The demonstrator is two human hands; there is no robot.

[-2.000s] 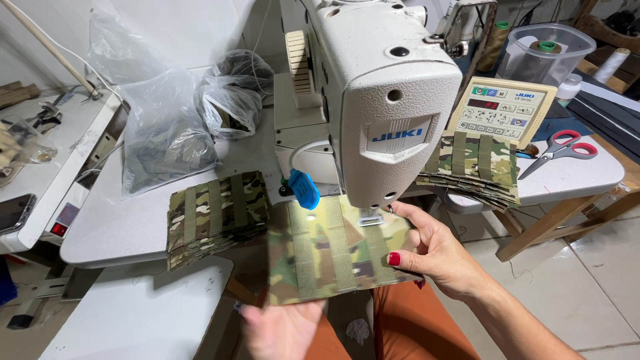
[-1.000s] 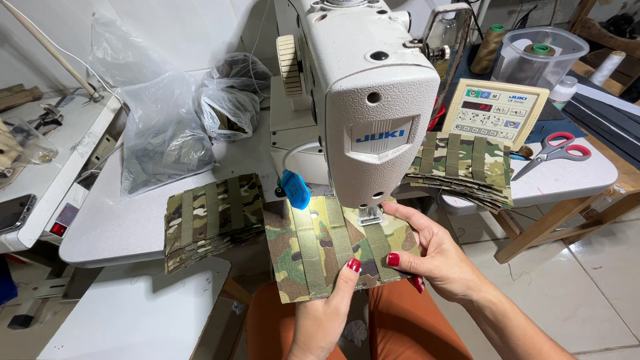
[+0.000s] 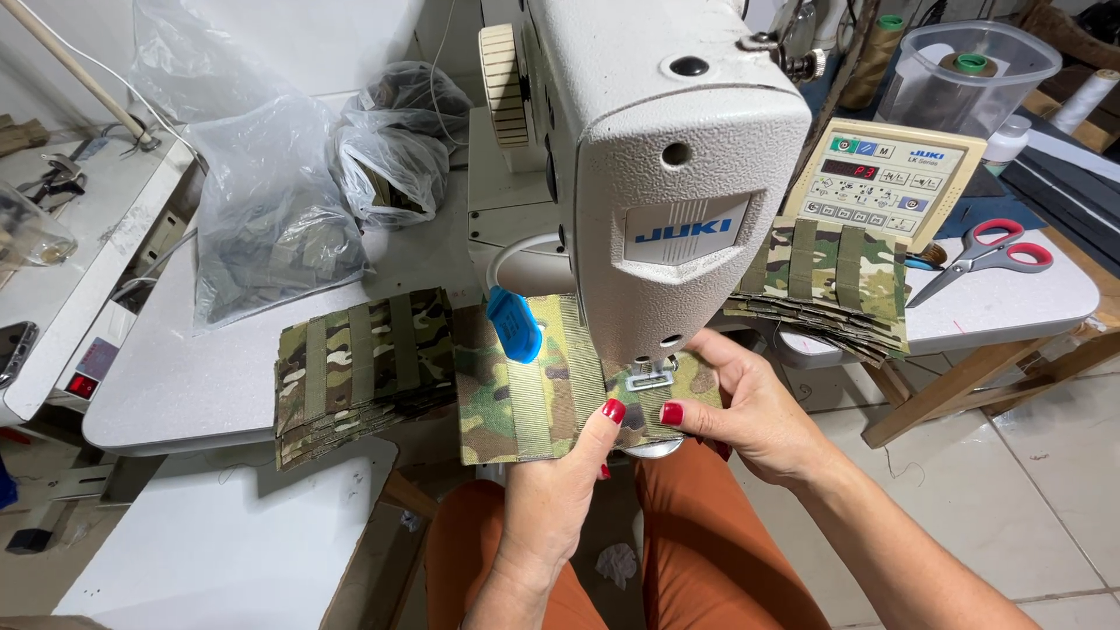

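A camouflage fabric panel with sewn webbing strips lies under the head of a white Juki industrial sewing machine. My left hand grips its near edge, thumb on top and fingers beneath. At the panel's right side, my right hand holds it between thumb and fingers. The rectangular presser clamp is just above or on the cloth; which of these cannot be told. A blue-cased lamp lights the panel. Stacks of similar panels lie to the left and to the right.
Red-and-grey scissors rest on the right table, near the control panel. Behind them stand a plastic tub and thread cones. Plastic bags of fabric pieces sit at the back left. A smartphone lies at the far left.
My left hand, blurred and below the panel two seconds ago, has come up to grip its near edge. The panel has shifted to the left under the machine head.
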